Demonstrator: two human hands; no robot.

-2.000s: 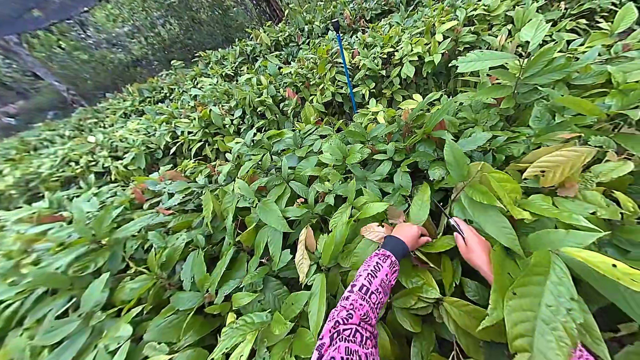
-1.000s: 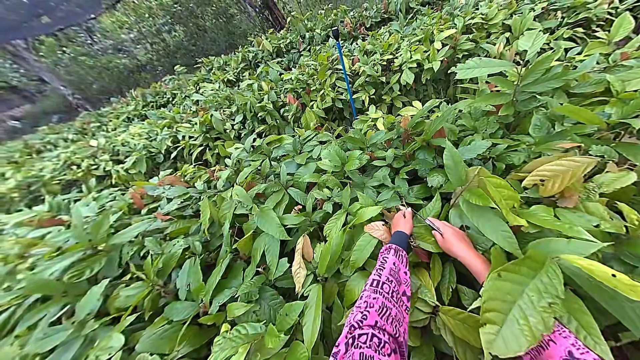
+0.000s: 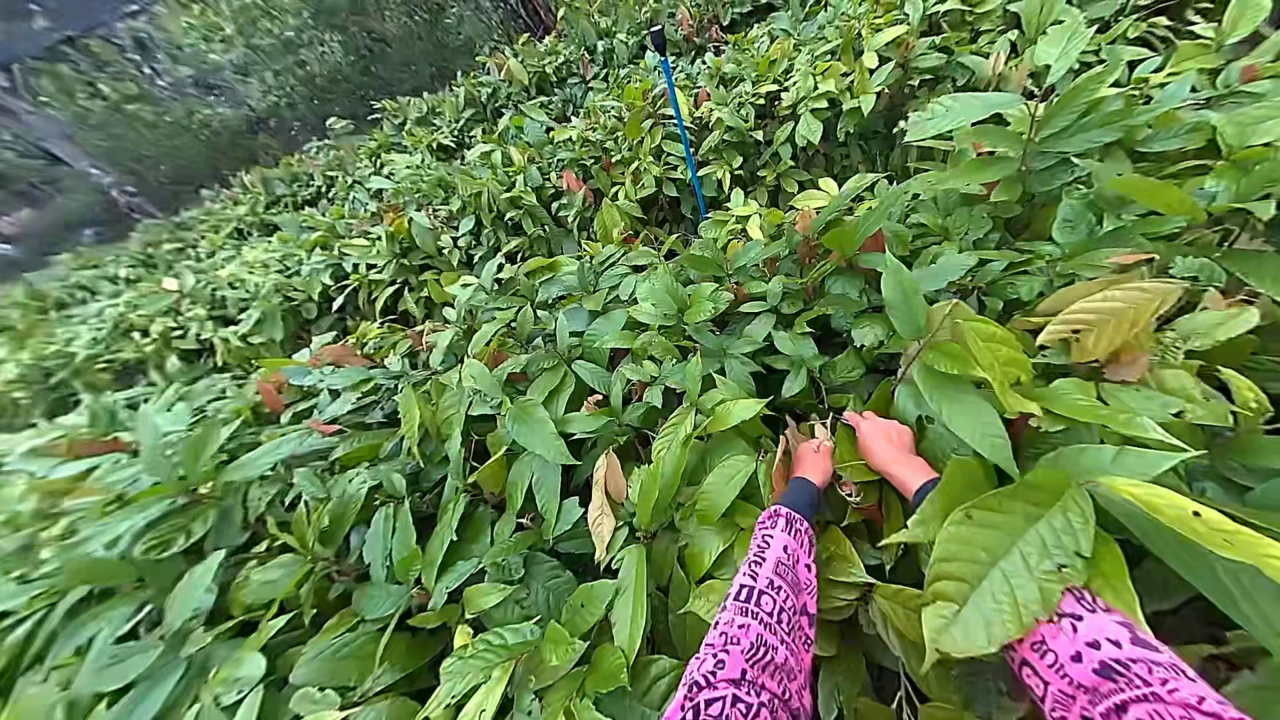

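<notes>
Both of my hands reach in among leafy green seedlings (image 3: 540,430), close beside each other. My left hand (image 3: 812,460) has its fingers drawn in around something thin, perhaps a stem, next to a dry brown leaf (image 3: 781,470); what it grips is too small to tell. My right hand (image 3: 885,445), just to the right, is closed, with a small dark thing at its fingertips that I cannot make out. A large green leaf (image 3: 1015,555) covers part of my right forearm. Pink printed sleeves show on both arms.
A blue pole (image 3: 684,135) with a dark top stands among the plants farther ahead. A broad yellowing leaf (image 3: 1115,315) is at the right, and a dry tan leaf (image 3: 601,508) hangs left of my hands. Blurred trees and a trunk (image 3: 75,155) lie at the upper left.
My right hand has moved up and to the left, closer to my left hand. The thin dark tool seen in it earlier is now mostly out of sight.
</notes>
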